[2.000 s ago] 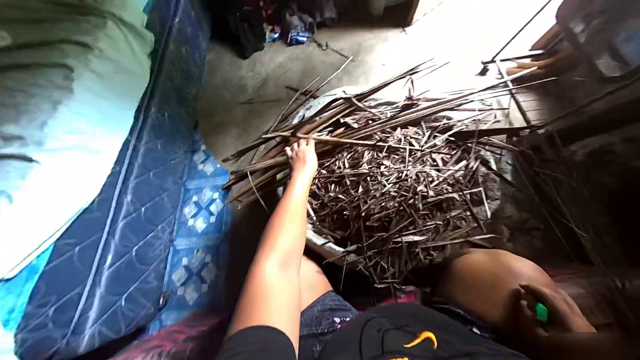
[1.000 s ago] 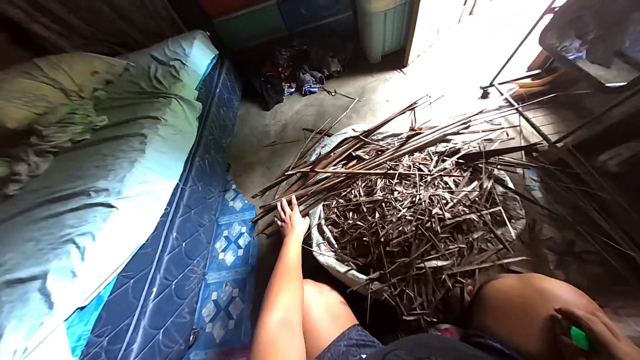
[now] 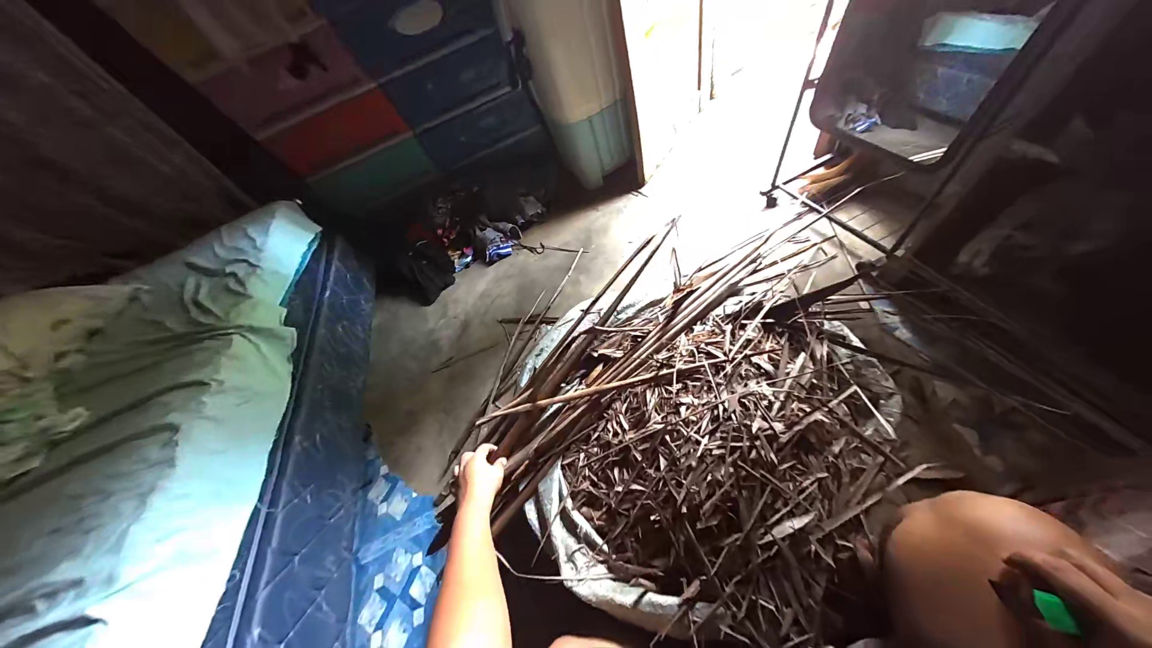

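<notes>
Long dry brown stalks [image 3: 621, 360] lie in a slanting bundle across the far left side of a white sack [image 3: 580, 562] with its rim rolled open. Small dried leaf pieces [image 3: 702, 450] fill the sack. My left hand [image 3: 481, 470] is at the near left end of the stalks, its fingers bent against them; whether it grips any is unclear. Over my right knee, at the lower right, my right hand [image 3: 1071, 589] is curled around a small green object [image 3: 1055, 612], mostly hidden by the fingers.
A blue mattress [image 3: 315, 450] with a pale sheet stands at the left, beside blue patterned floor covering [image 3: 396, 558]. Clothes [image 3: 477, 238] lie on the floor before colored drawers [image 3: 342, 126]. A mirror [image 3: 936, 81] and a thin metal frame [image 3: 832, 216] stand at the upper right.
My left hand has moved from the middle of the stalks toward their near left end. The view has tilted up, showing more of the drawers and mirror. My right hand remains by the knee.
</notes>
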